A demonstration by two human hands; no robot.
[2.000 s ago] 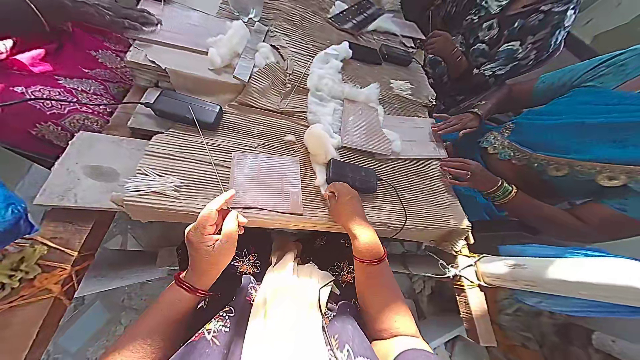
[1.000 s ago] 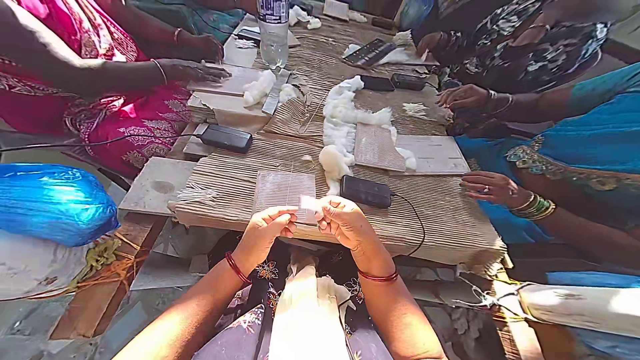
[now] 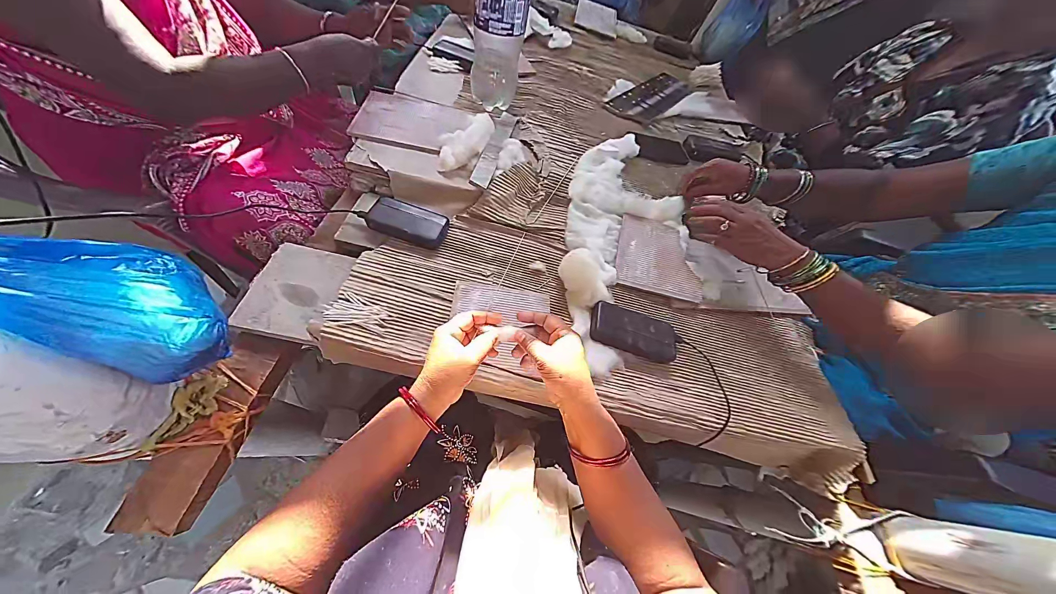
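Near the front edge of the corrugated-cardboard-covered table (image 3: 726,388), my left hand (image 3: 462,351) and my right hand (image 3: 553,351) meet fingertip to fingertip. Between the pinched fingers is a small pale piece, too small to make out, maybe cotton. Just behind them lies a ribbed rectangular board (image 3: 503,297), partly covered by my fingers. A thin stick (image 3: 518,246) reaches from it toward the back. A long strip of white cotton wool (image 3: 596,194) runs to the right of the board, and a black box with a cable (image 3: 634,332) stands beside my right hand. Thin white sticks (image 3: 356,312) lie to the left.
Another black box (image 3: 407,223) and a plastic bottle (image 3: 497,62) stand at the back left. A co-worker's hands (image 3: 734,219) handle cotton at the right, over another ribbed board (image 3: 658,257). Another co-worker sits at the left. A blue plastic bag (image 3: 107,305) is at the far left.
My hands have come together; two seconds ago they were apart, the left with a thin stick, the right at the black box. The right co-worker's hands have moved onto the cotton.
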